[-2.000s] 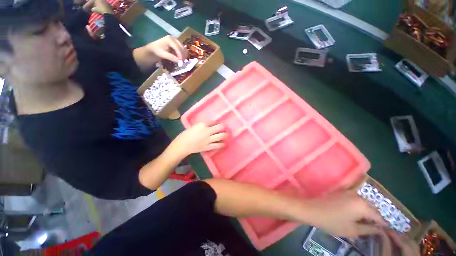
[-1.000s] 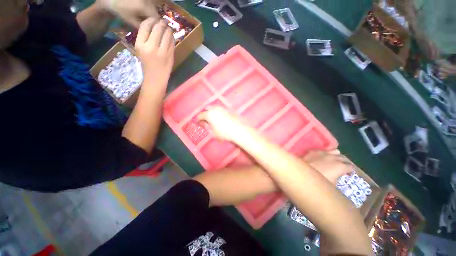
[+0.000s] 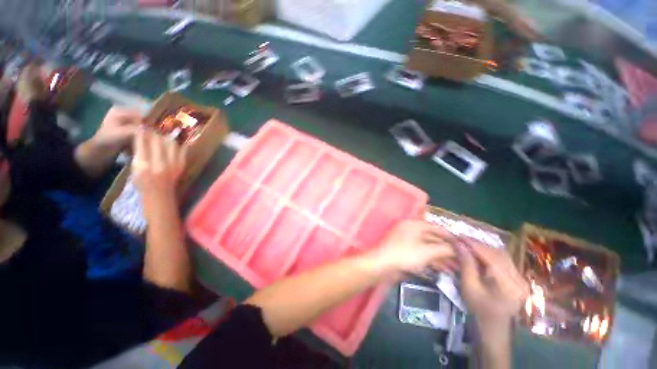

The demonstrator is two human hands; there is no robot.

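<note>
My left hand [image 3: 418,249] reaches over the right edge of the pink compartment tray [image 3: 288,209], and its fingertips meet those of my right hand [image 3: 493,277] above the ring box [image 3: 468,229]. Both hands are blurred; whether they hold a small part cannot be told. The ring box, with white contents, is partly hidden behind my hands. A windowed frame [image 3: 423,305] lies on the bench below my left hand, with pale pieces beside it. The flex box [image 3: 565,288], with shiny copper-orange contents, stands to the right of my right hand.
Another person's hands [image 3: 157,160] are at a copper-filled cardboard box [image 3: 209,140] on the left, beside a box of white parts [image 3: 130,205]. Several windowed frames [image 3: 459,160] lie scattered on the dark green conveyor. Another copper-filled box [image 3: 450,47] stands on the far side.
My right hand has left the tray's left pockets and come back beside my left hand at the ring box. The view has shifted, showing more of the conveyor's far side.
</note>
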